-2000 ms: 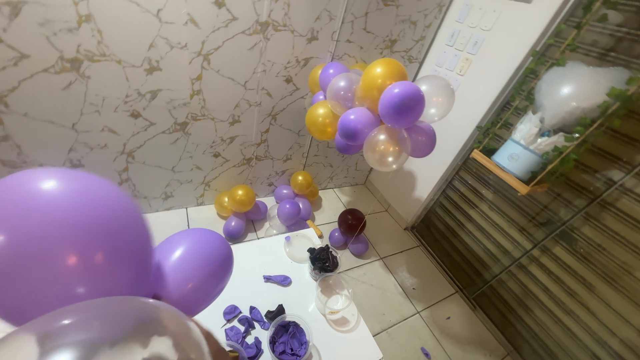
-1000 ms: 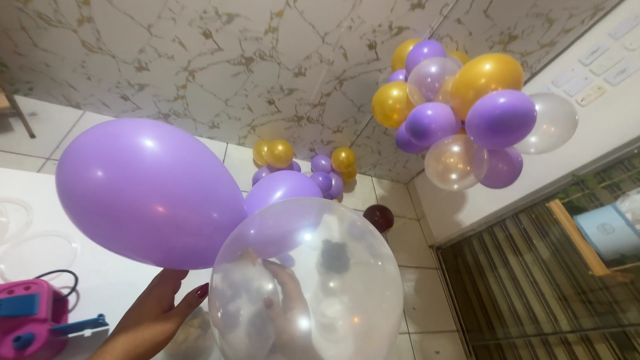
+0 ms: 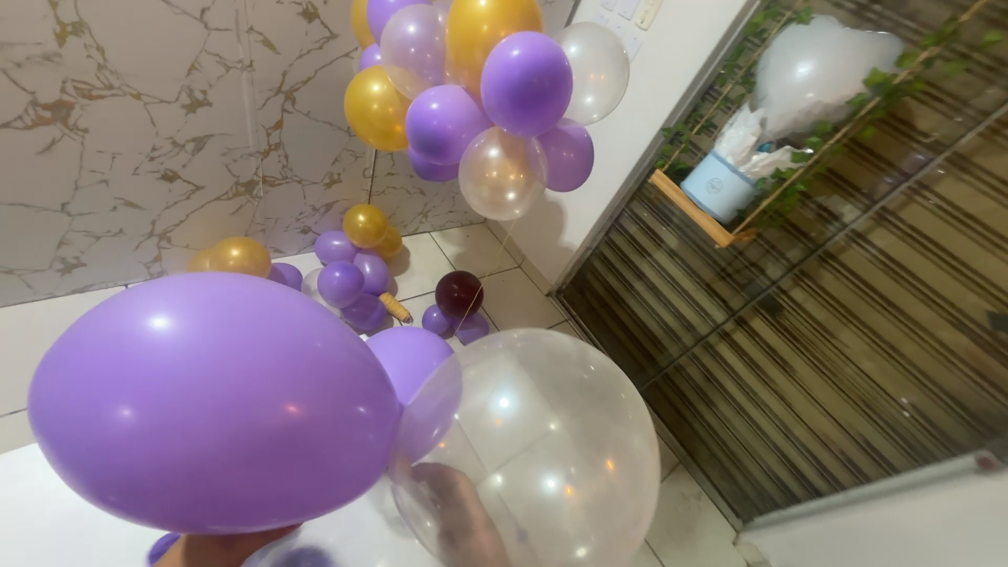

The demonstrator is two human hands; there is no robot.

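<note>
A large purple balloon (image 3: 213, 402), a smaller purple balloon (image 3: 409, 370) and a clear balloon (image 3: 551, 449) meet in a cluster in front of me. My right hand (image 3: 457, 504) shows blurred through the clear balloon, close to where the balloons join; its fingers cannot be made out. Beneath the large purple balloon, part of my left hand (image 3: 228, 547) is visible at the bottom edge, its fingers hidden by the balloon. The balloon necks are out of sight.
A bunch of purple, gold and clear balloons (image 3: 526, 84) hangs by the marbled wall (image 3: 157, 142). Smaller balloon clusters (image 3: 341, 283) and a dark red balloon (image 3: 459, 294) rest on the tiled floor. A white table (image 3: 47, 504) is below. A wooden swing shelf (image 3: 693, 209) holds a blue pot (image 3: 718, 185).
The view has swung back from the table's left side. A hand that showed plainly below the large purple balloon is now mostly covered by it.
</note>
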